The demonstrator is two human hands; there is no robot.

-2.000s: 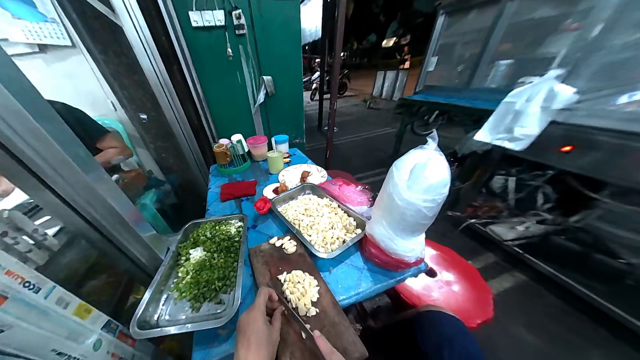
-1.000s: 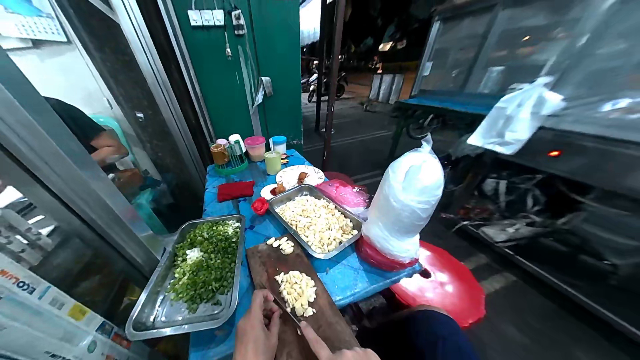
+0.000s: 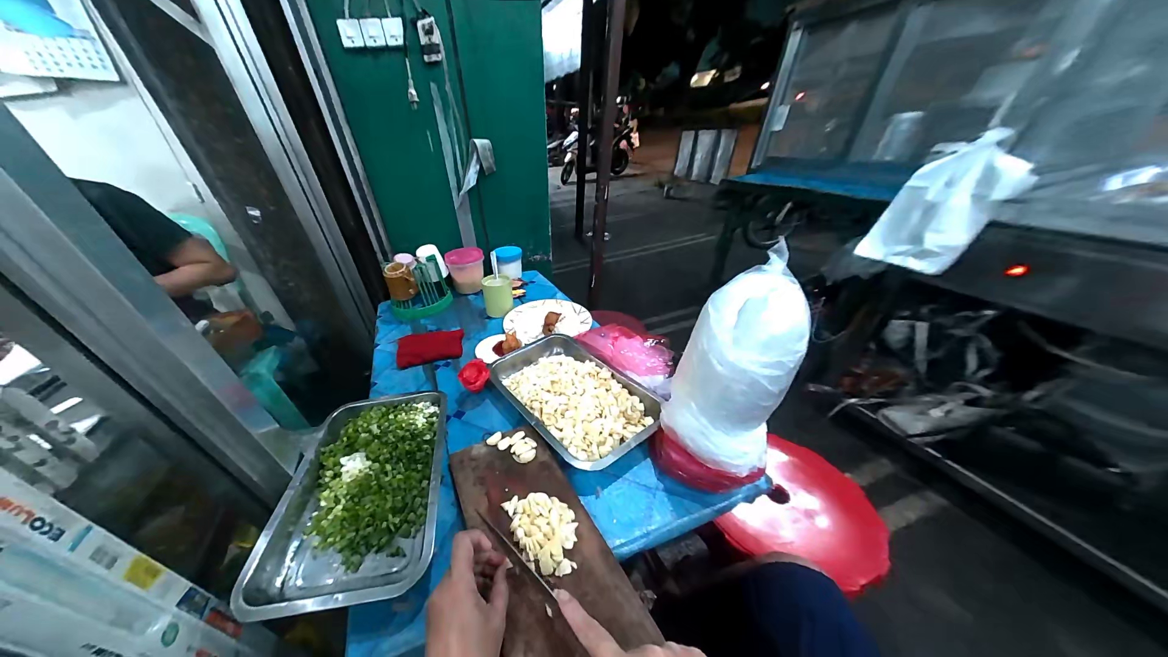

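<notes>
A wooden cutting board (image 3: 593, 547) lies at the near end of the blue-covered table. On it are a pile of cut pale garlic cloves (image 3: 540, 529) and a few uncut ones (image 3: 513, 445) higher up. My right hand (image 3: 607, 634) is at the lower edge of the view, closed on a knife (image 3: 516, 554) whose blade lies along the pile's left side. My left hand (image 3: 470, 598) is left of the blade, fingers bent together; whether a clove is between them is unclear. A metal tray (image 3: 589, 464) of cut cloves stands beyond the board, and another metal tray (image 3: 246, 593) holds chopped green onions at left.
A tall white plastic bag (image 3: 744, 365) stands at the table's right edge, above a red round stool (image 3: 821, 520). Plates (image 3: 570, 315), a red cloth pouch (image 3: 429, 348), jars and cups (image 3: 465, 269) stand farther back. A person's arm (image 3: 196, 265) shows behind glass at left.
My left hand's fingers have shifted slightly beside the knife. The trays, the board and the bag have stayed in place on the table.
</notes>
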